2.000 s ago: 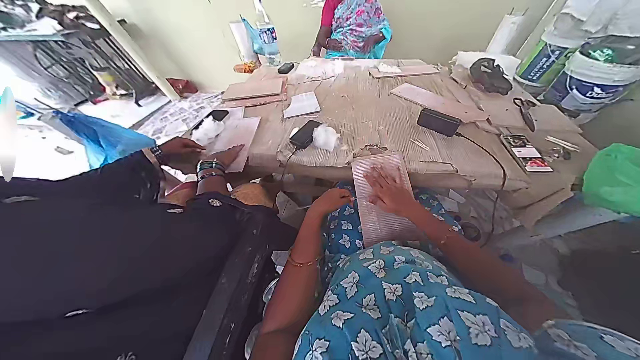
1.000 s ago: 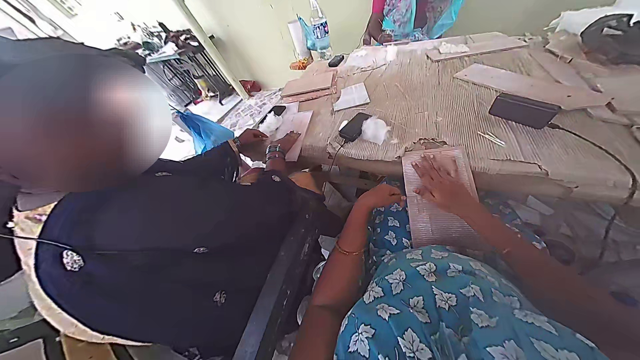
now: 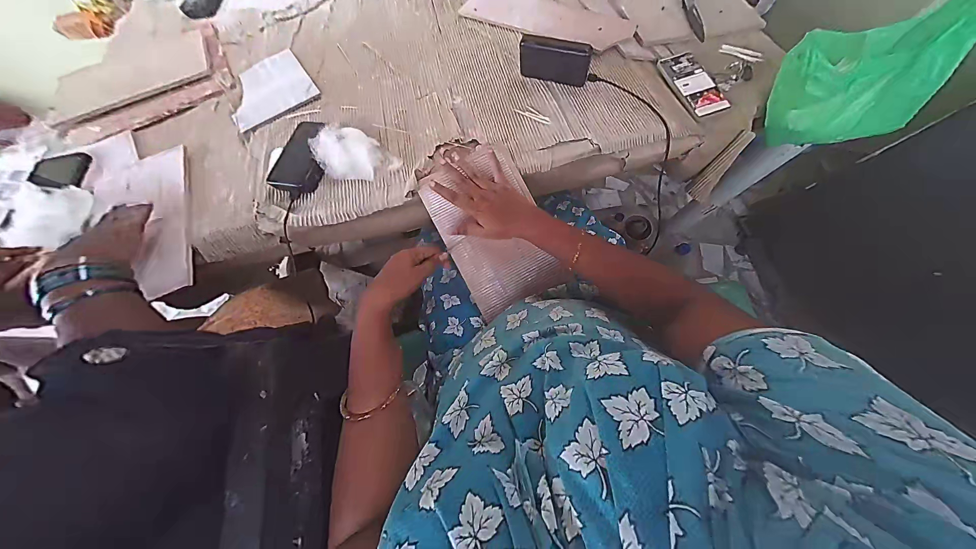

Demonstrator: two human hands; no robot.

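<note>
A flat, finely ribbed board (image 3: 507,271) slopes from the table's near edge down to my lap. On its upper part my right hand (image 3: 488,202) lies palm down with the fingers spread. My left hand (image 3: 408,271) is beside the board's left edge, fingers curled and their tips close together; whether something thin is between them I cannot tell. Beyond the board, on the table, a tuft of white cotton (image 3: 348,152) touches a black box with a cable (image 3: 297,158). Several thin pale sticks (image 3: 531,115) lie farther right.
The table (image 3: 396,84) is covered with ribbed cardboard, torn at the front edge. On it are a second black box (image 3: 555,59), a phone-like item (image 3: 692,84) and a white tile (image 3: 276,88). A green plastic bag (image 3: 846,80) hangs at right. A co-worker's hand (image 3: 114,236) rests on a pale board at left.
The view has turned down and to the right since a second ago. My right hand stays spread on the ribbed board, my left hand beside it.
</note>
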